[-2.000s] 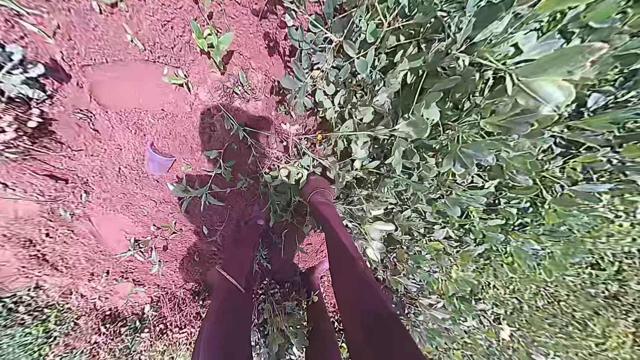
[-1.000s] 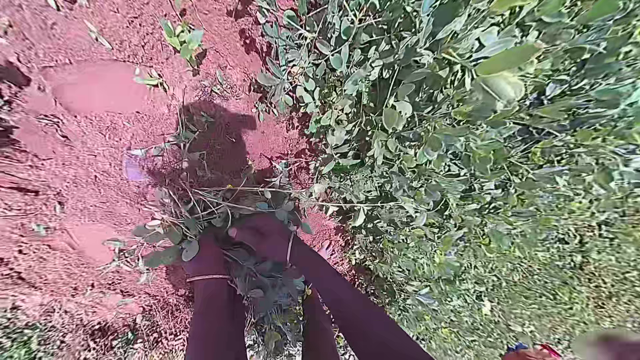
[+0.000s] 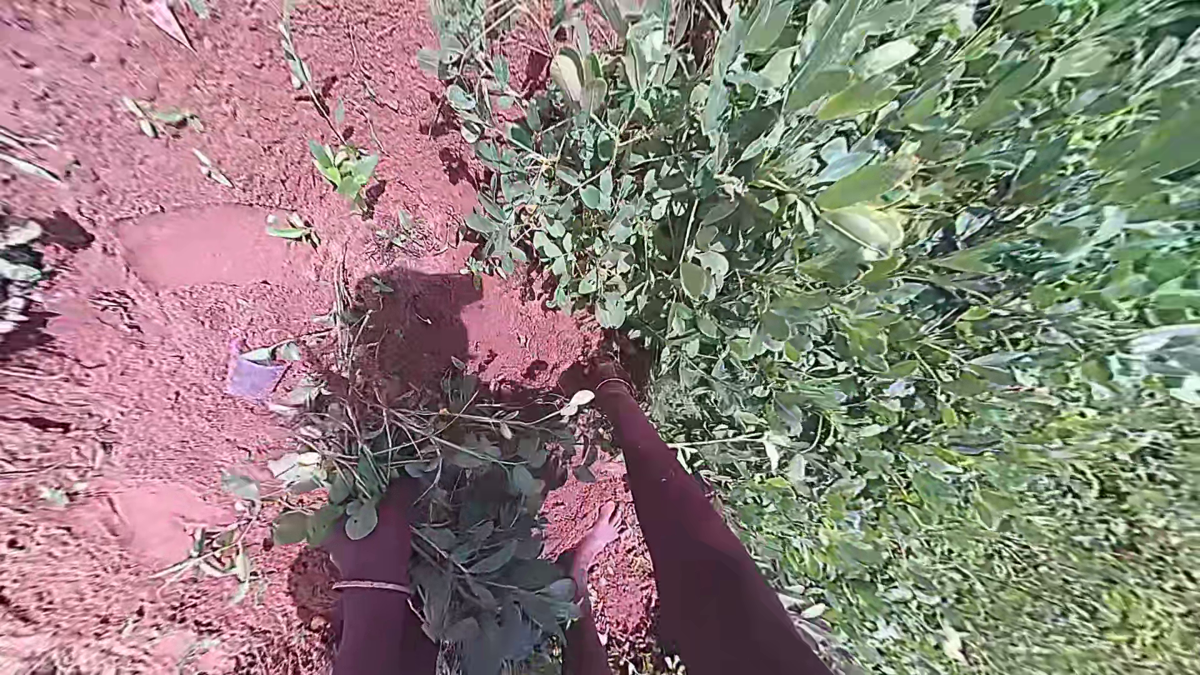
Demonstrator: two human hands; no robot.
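My left hand (image 3: 375,525), at lower centre with a bangle at the wrist, is closed around a bunch of uprooted leafy plants (image 3: 497,553); leaves cover most of its fingers. The bunch's stems and roots spread to the left and above the hand. My right hand (image 3: 600,370), also with a band at the wrist, reaches down to the reddish soil at the base of the dense standing plants (image 3: 656,244). Shadow hides its fingers, so whether they grip anything cannot be told.
A purple scrap (image 3: 254,373) lies on the soil left of the bunch. A small green seedling (image 3: 345,172) grows near the upper left. Water-filled hollows (image 3: 211,246) dent the ground. A bare foot (image 3: 600,534) stands between my arms. Thick foliage spans the right side.
My hands were together at the bunch one second ago; my right hand has since moved away to the base of the standing plants. The bunch stays with my left hand.
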